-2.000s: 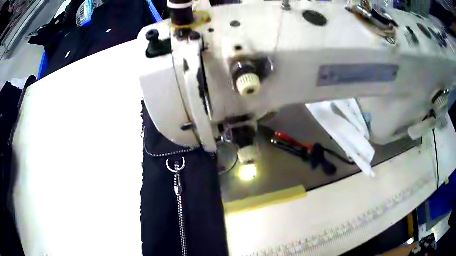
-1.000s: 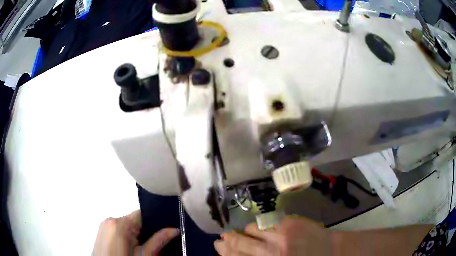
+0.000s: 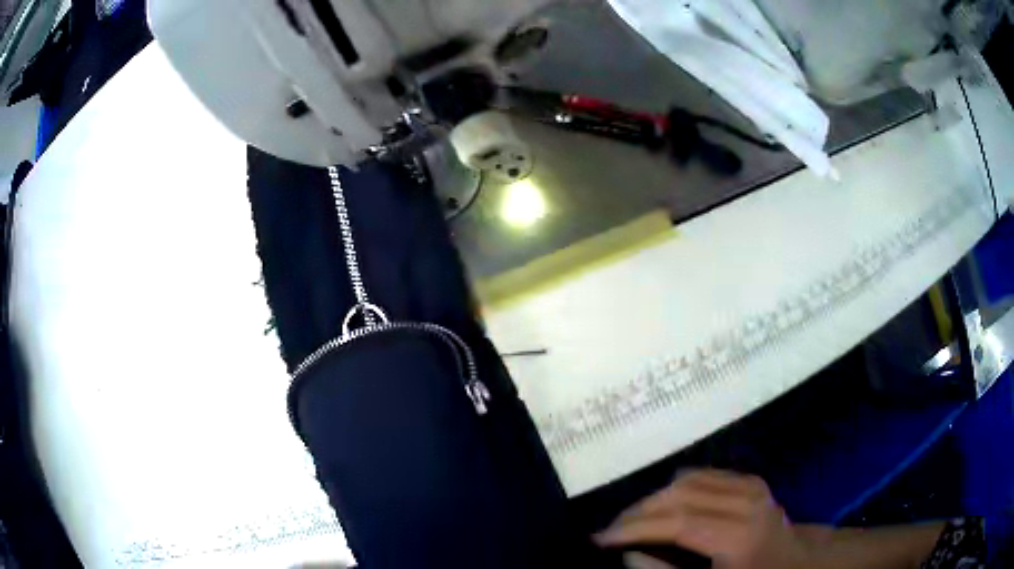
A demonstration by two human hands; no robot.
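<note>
The dark garment piece [image 3: 417, 467] lies lengthwise on the white table, its far end under the sewing machine head [image 3: 245, 67]. A silvery metal zipper [image 3: 347, 239] runs straight down it to a small silver ring [image 3: 349, 321]. Another toothed line [image 3: 445, 339] curves across below the ring and ends in a metal end piece at the right. My right hand [image 3: 717, 520] is at the bottom, beyond the table's front edge, fingers bent over dark material; whether it grips anything is unclear. My left hand is out of the picture.
Snips with red and black handles [image 3: 623, 120] lie on the grey machine bed. White cloth [image 3: 739, 67] hangs beneath the arm. Yellow tape [image 3: 584, 258] edges the bed. A white knob [image 3: 489, 145] sits above the light spot. A printed ruler [image 3: 723, 361] runs along the table edge.
The view has tilted down. My left hand has left the picture, and my right hand has moved from the needle area to the bottom edge. The ring and curved zipper now show.
</note>
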